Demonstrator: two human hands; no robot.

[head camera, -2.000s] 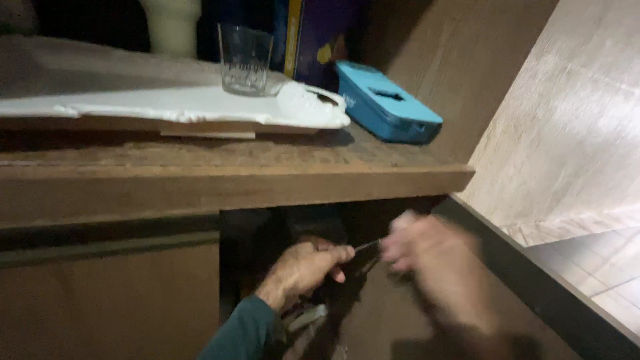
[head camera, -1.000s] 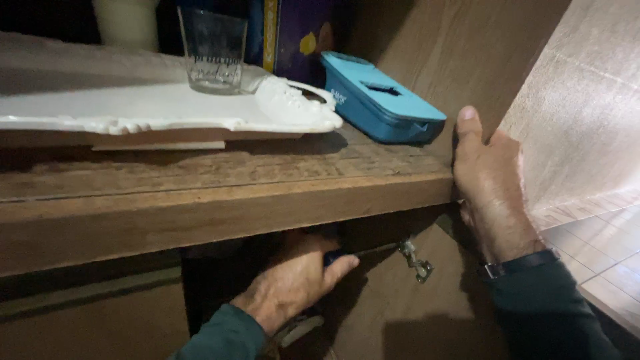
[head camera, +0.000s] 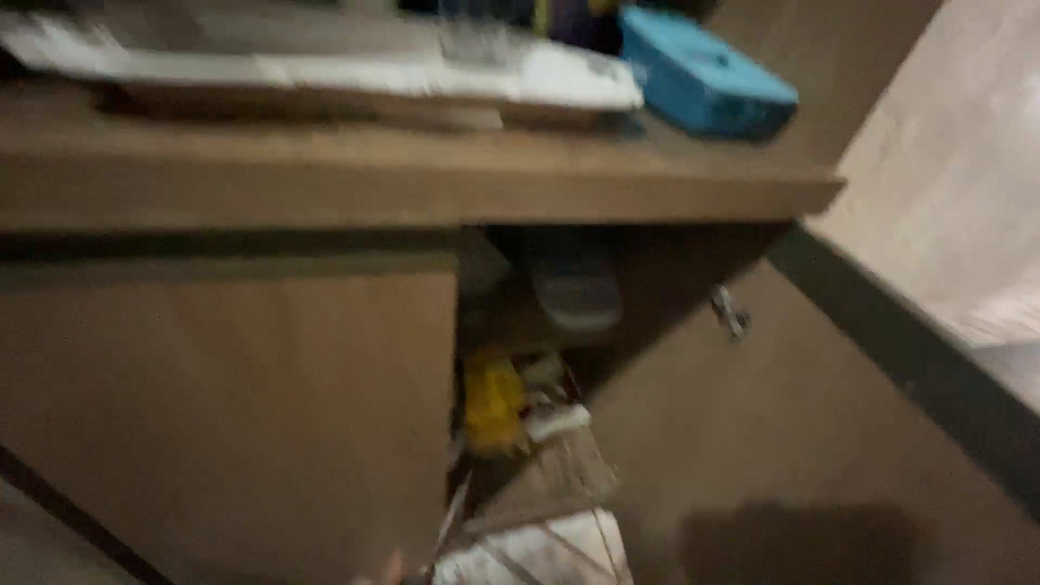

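Observation:
At the bottom edge of the head view, blurred fingertips of what appears to be my left hand (head camera: pixel 390 570) show beside a thin metal shaft, apparently a screwdriver (head camera: pixel 453 513), pointing upward. Most of that hand is cut off. My right hand is out of view. A metal cabinet hinge (head camera: pixel 731 314) sits on the inner face of the open wooden door (head camera: pixel 780 422), with neither hand at it. Behind the door opening, the cabinet interior holds a yellow item (head camera: pixel 493 402) and a clear plastic-looking container (head camera: pixel 578 296), both blurred.
Above runs a wooden shelf edge (head camera: pixel 390 191). A white tray (head camera: pixel 325 71) with a blurred glass (head camera: pixel 475 36) and a blue case (head camera: pixel 707 77) rest on the shelf. A closed wooden panel (head camera: pixel 227 406) stands left of the opening. Patterned white material (head camera: pixel 561 548) lies low down.
My right hand has left the shelf's corner and the view. My left hand has moved from near the hinge down to the bottom edge, with the tool. The view has shifted and blurred.

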